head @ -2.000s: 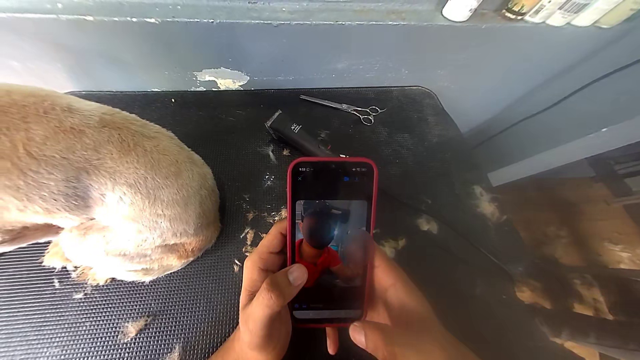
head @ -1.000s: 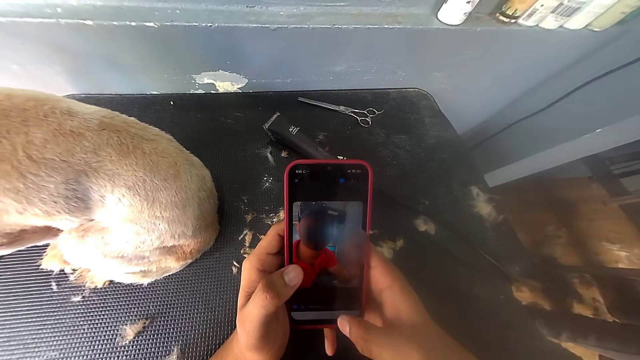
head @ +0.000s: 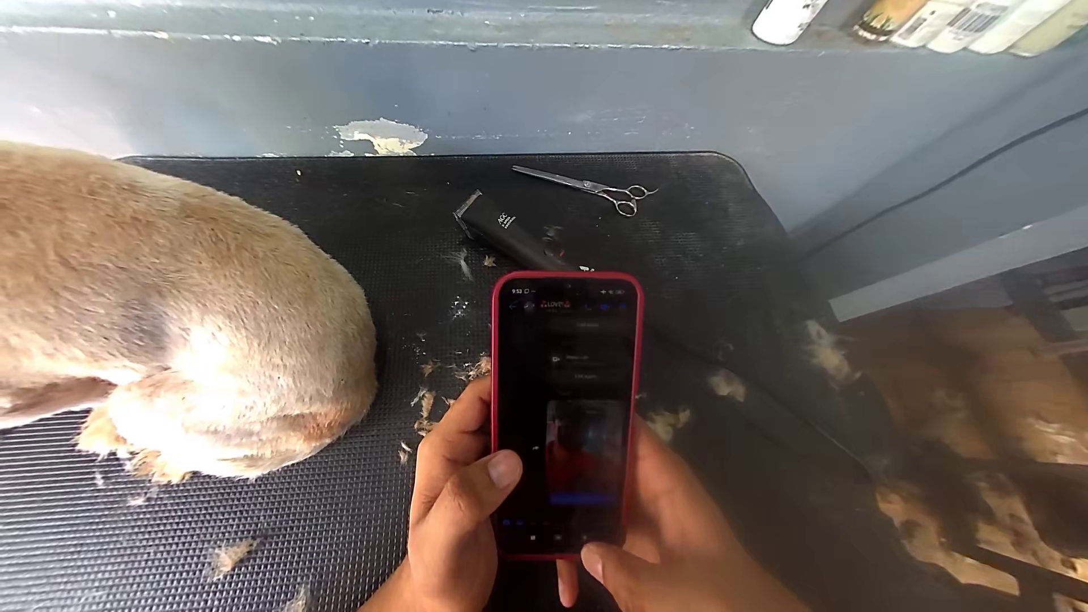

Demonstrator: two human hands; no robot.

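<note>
A smartphone in a red case (head: 565, 416) is held upright between both hands, its dark screen facing the camera. My left hand (head: 459, 501) grips its left edge, the thumb over the front. My right hand (head: 671, 535) wraps the lower right side, with the thumb at the bottom edge. Behind the phone's top lie black hair clippers (head: 506, 234), their rear end partly hidden. Steel scissors (head: 586, 187) rest farther back with blades pointing left. To the left is the clipped, tan-furred body of a dog (head: 212, 314), its head out of view.
Tufts of cut fur (head: 231, 557) are scattered on the black ribbed grooming table (head: 340, 527). A blue-grey wall with peeling paint (head: 382, 134) runs along the back. Several bottles (head: 786, 19) stand on the ledge above. More fur lies on the brown floor (head: 952, 365) at right.
The phone's screen has changed from a large picture to a dark message view with a smaller picture. Both hands keep holding the phone in about the same place.
</note>
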